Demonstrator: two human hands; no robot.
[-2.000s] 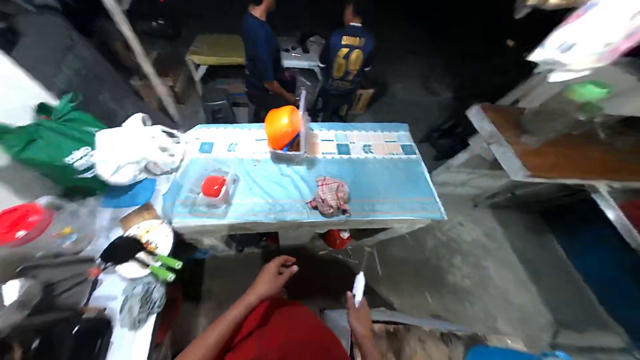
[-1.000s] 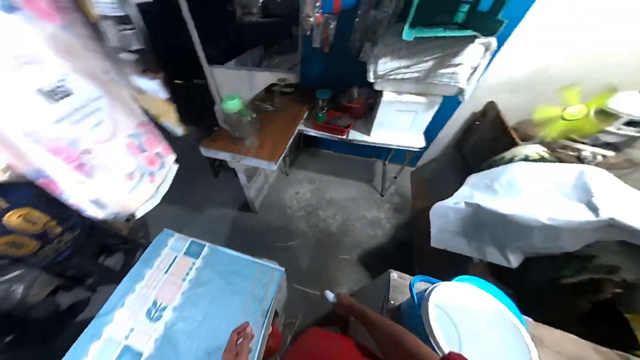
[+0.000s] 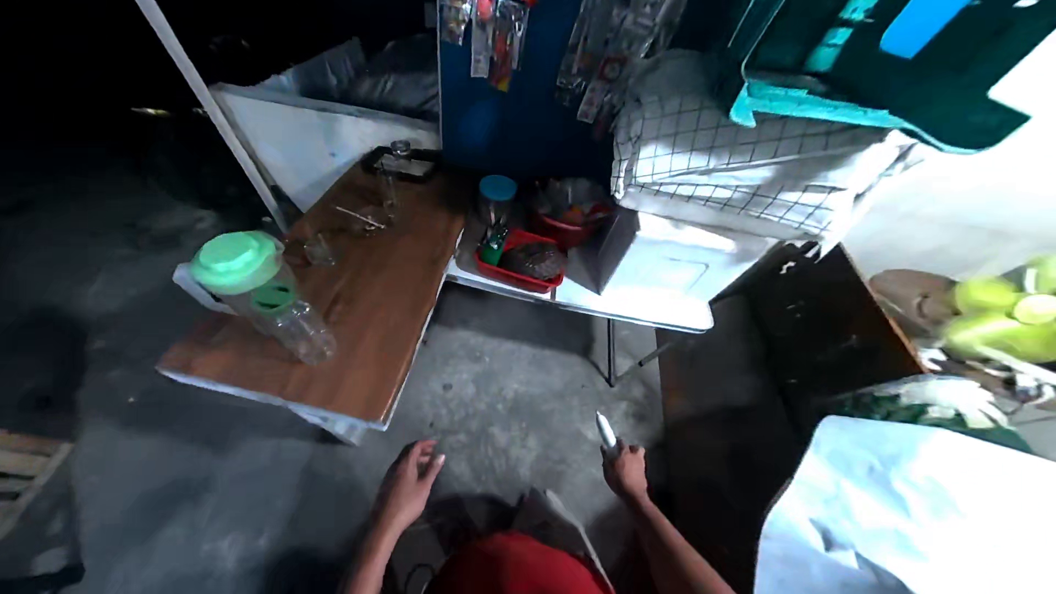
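My right hand (image 3: 627, 472) is closed around a slim white object with a pointed tip (image 3: 605, 429), perhaps a marker or a tube; its tip points up and away from me. My left hand (image 3: 412, 478) holds nothing, its fingers loosely curled and apart, above the grey floor and near the front corner of a brown wood-topped table (image 3: 363, 330). On that table stand a clear plastic jug with a light green lid (image 3: 237, 262) and a clear container with a green rim (image 3: 301, 330). Neither hand touches a table.
Ahead is a white folding table (image 3: 635, 312) with a red basket (image 3: 518, 282), a blue-lidded jar (image 3: 497, 198) and a white box (image 3: 668, 260) under checked cloth (image 3: 726, 157). A white sheet (image 3: 899, 503) and a green fan (image 3: 1006, 313) are at right. A slanting pole (image 3: 210, 107) stands at left.
The view has swung far to the right, from the table with the blue cloth to the brown table and the white folding table. The white object stays in my right hand.
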